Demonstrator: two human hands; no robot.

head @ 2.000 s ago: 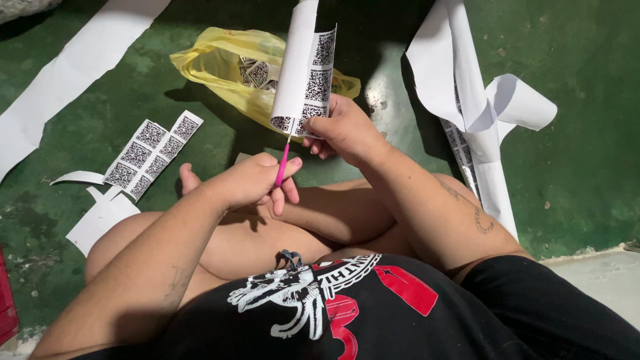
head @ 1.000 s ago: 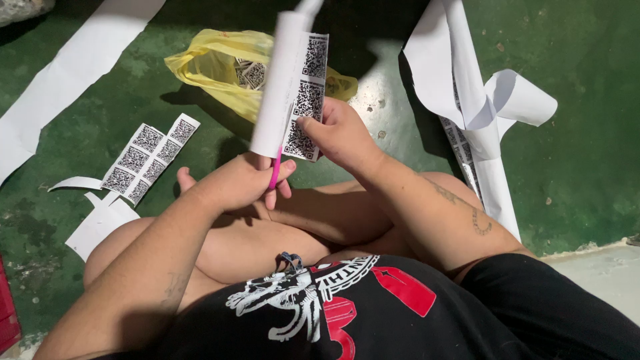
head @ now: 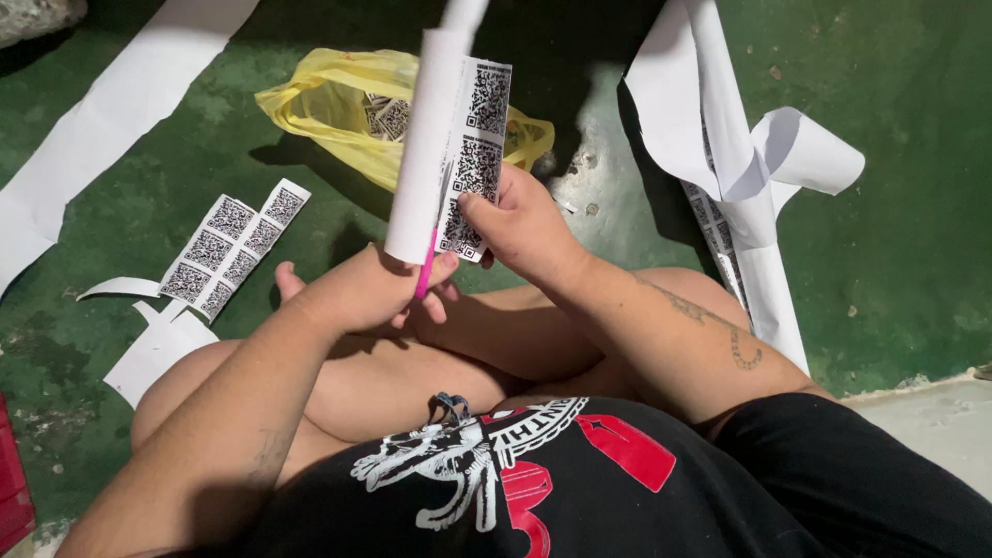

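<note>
My left hand [head: 387,291] holds scissors with a pink handle [head: 426,267]; the blades reach up between a curled white part of a paper sheet [head: 426,147] and its flat strip printed with square codes [head: 477,155]. The fingers and thumb of my right hand [head: 527,225] pinch the lower right part of that printed strip. Behind the paper, a yellow plastic bag [head: 333,70] lies on the floor with printed code pieces [head: 387,116] inside its mouth.
Printed code strips [head: 225,248] and white paper scraps [head: 159,353] lie at left, near my knee. A long white paper strip [head: 116,124] crosses the upper left. Curled printed sheets [head: 744,178] rest at right. A red object [head: 12,473] shows at the left edge.
The held paper has shifted down and left, and more of the printed strip shows beside the curled part. My right hand has moved lower on the strip; the scissors are lower.
</note>
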